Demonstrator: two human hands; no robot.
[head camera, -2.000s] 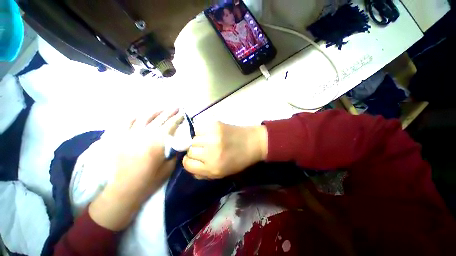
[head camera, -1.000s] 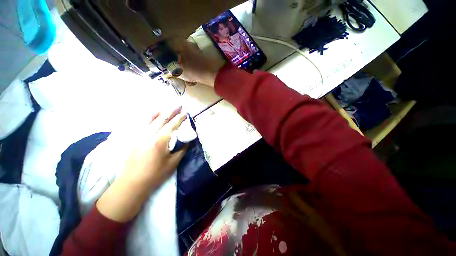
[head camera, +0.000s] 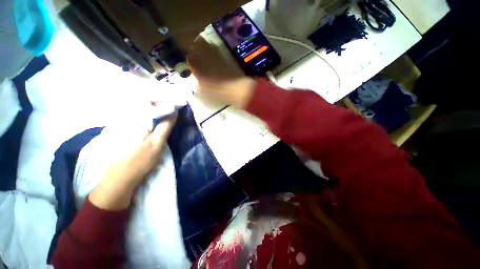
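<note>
The padded garment piece, with pale wadding (head camera: 39, 178) and shiny navy shell (head camera: 197, 173), lies left of and below the needle and drapes off the table edge. My left hand (head camera: 134, 165) is on it, its fingers at the navy and white edge; glare hides the fingertips. My right hand (head camera: 216, 73) is blurred, raised at the sewing machine head (head camera: 113, 26) beside the small round knob (head camera: 182, 69). Its fingers are partly hidden against the dark head, so its grip cannot be told. The needle area is washed out by the lamp.
A black smartphone (head camera: 246, 42) with a lit screen lies right of the machine, with a white cable (head camera: 316, 52). Thin navy strips (head camera: 338, 34) and black-handled scissors (head camera: 376, 14) lie at far right. A wooden drawer (head camera: 416, 123) holds cut pieces (head camera: 383, 100). A cyan object (head camera: 32, 26) is top left.
My right hand left the fabric edge and rose to the machine head. My left hand and the navy edge moved slightly up and left towards the needle. The phone screen changed.
</note>
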